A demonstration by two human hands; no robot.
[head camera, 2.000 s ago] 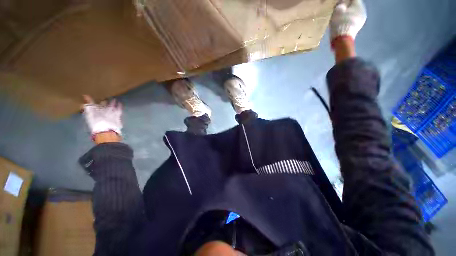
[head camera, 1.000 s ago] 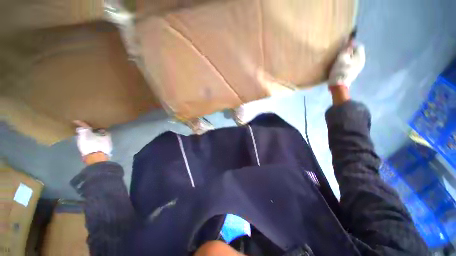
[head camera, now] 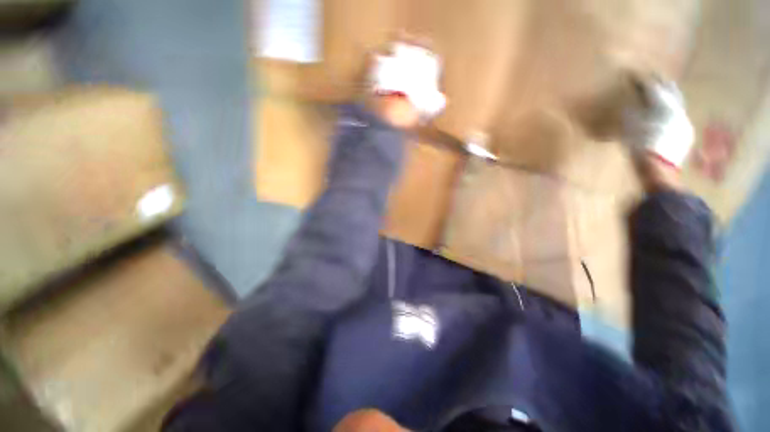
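Note:
The picture is heavily blurred. A large brown carton [head camera: 523, 76] fills the upper middle and right, with lower panels in front of the dark apron and a red marking at its right. My left hand [head camera: 409, 78], in a white glove with a red cuff, is at the carton's upper left part. Its fingers are too blurred to show a grip. My right hand [head camera: 663, 122], also gloved, is over the carton's right part, beside a dark brownish blur. Whether it holds the carton or a tool cannot be told.
Another carton [head camera: 84, 177] with a small white label stands at the left, and a further brown carton [head camera: 127, 337] lies below it. Grey-blue floor [head camera: 203, 110] shows between them and the large carton, and at the right edge.
The view has swung left, and the blue crates have left the picture. My left hand now appears up over the carton, closer to my right hand. The carton's panels show in a different arrangement.

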